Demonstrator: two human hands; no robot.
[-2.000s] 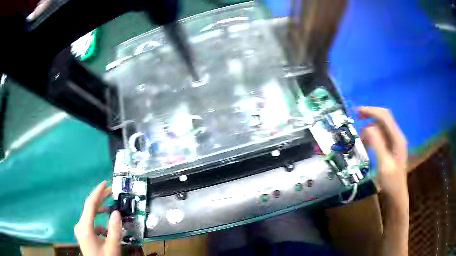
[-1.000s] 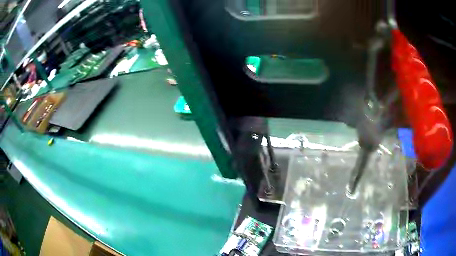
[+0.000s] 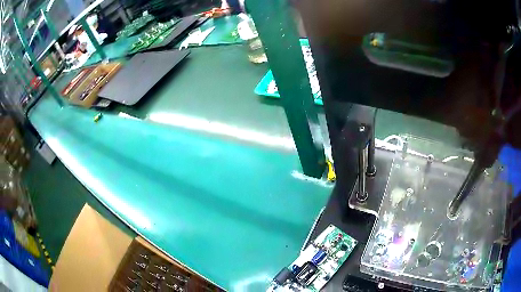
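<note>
A populated circuit board point(image 3: 320, 261) lies at the left side of the black test fixture, near the bottom of the view. The fixture's clear pressure plate point(image 3: 425, 217) is at the lower right, with a metal rod standing on it. Coloured components show blurred through the plate. Part of a second board shows at the plate's right edge point(image 3: 496, 275). The fixture's dark upper frame point(image 3: 394, 97) fills the upper right. Neither my left hand nor my right hand is in view.
The green bench point(image 3: 200, 182) stretches left, with a green post point(image 3: 288, 85) beside the fixture. A divided carton point(image 3: 151, 268) is below its front edge. Farther back are a dark flat panel point(image 3: 145, 74), a box of small parts point(image 3: 91, 82) and a teal tray point(image 3: 265, 85).
Both hands, visible at the boards two seconds ago, are out of view. The view has swung left, so the fixture sits farther right and the red lever grip is no longer visible.
</note>
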